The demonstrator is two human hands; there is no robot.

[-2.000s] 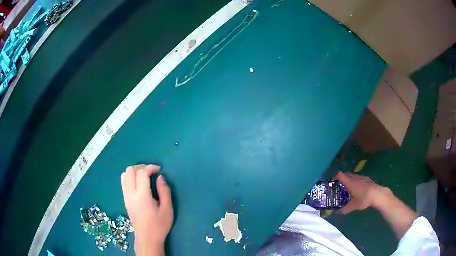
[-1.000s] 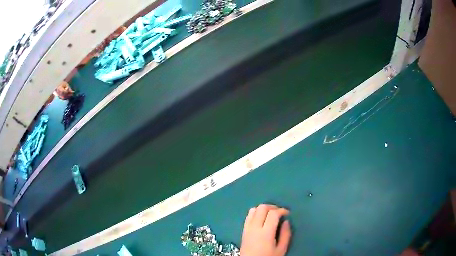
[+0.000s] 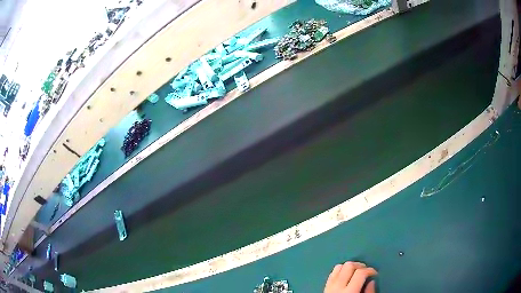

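Note:
My left hand [image 3: 349, 280] rests on the near green bench [image 3: 445, 246] at the bottom edge, its fingers loosely curled and the thumb a little apart. Nothing shows in it; the palm and wrist are cut off. My right hand is out of the picture. A small pile of circuit boards [image 3: 273, 286] lies left of my left hand, cut off by the bottom edge. A turquoise elongated piece [image 3: 120, 225] lies on the dark green conveyor belt [image 3: 297, 154].
A pale rail [image 3: 340, 214] parts belt and near bench. The far bench holds turquoise handle covers [image 3: 214, 71], a circuit board pile [image 3: 303, 39], small dark parts [image 3: 136, 137] and a clear bag [image 3: 354, 6]. More turquoise pieces [image 3: 68, 280] sit at the belt's far left.
The view has swung left and up towards the belt and far bench. My right hand and the dark device it held have left view. My left hand keeps its place on the bench.

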